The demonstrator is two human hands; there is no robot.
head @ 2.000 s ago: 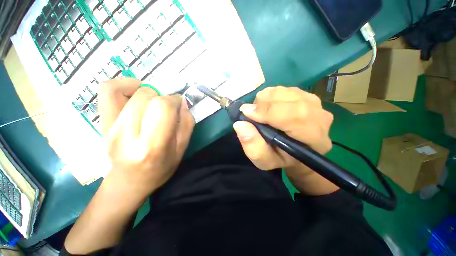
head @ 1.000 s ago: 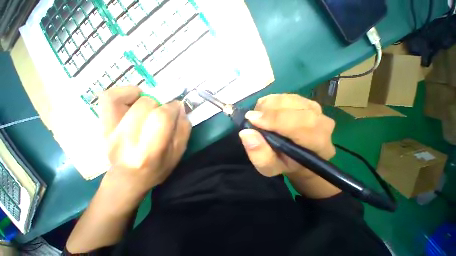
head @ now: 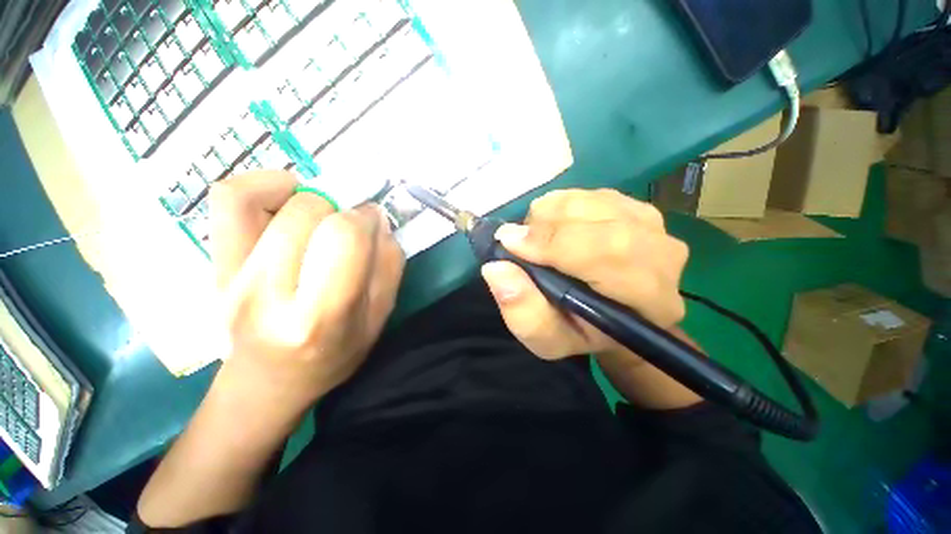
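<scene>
My right hand [head: 589, 273] is closed around the black handle of the soldering iron [head: 657, 349]. Its silver tip points left, at the near edge of the PCB panels [head: 344, 89], close to my left fingertips. My left hand [head: 308, 276] is a loose fist over the panels, with a green band at a finger. Solder wire [head: 37, 249], thin and white, runs from the left edge towards my left fist; the grip on it is hidden. The panels lie on a white backing sheet [head: 521, 115] over tan cardboard [head: 52, 167]. Glare washes out many boards.
A stack of loaded carriers [head: 47, 386] stands at the lower left. A black phone-like slab [head: 746, 31] with a white cable plug [head: 782, 69] lies at the upper right. Cardboard boxes [head: 855, 344] stand on the green floor at right. The iron's black cord loops beside my right forearm.
Between one second ago and now, the sheet and panels shift slightly left in view. The iron and my right hand move slightly left and up. Both hands keep their grips.
</scene>
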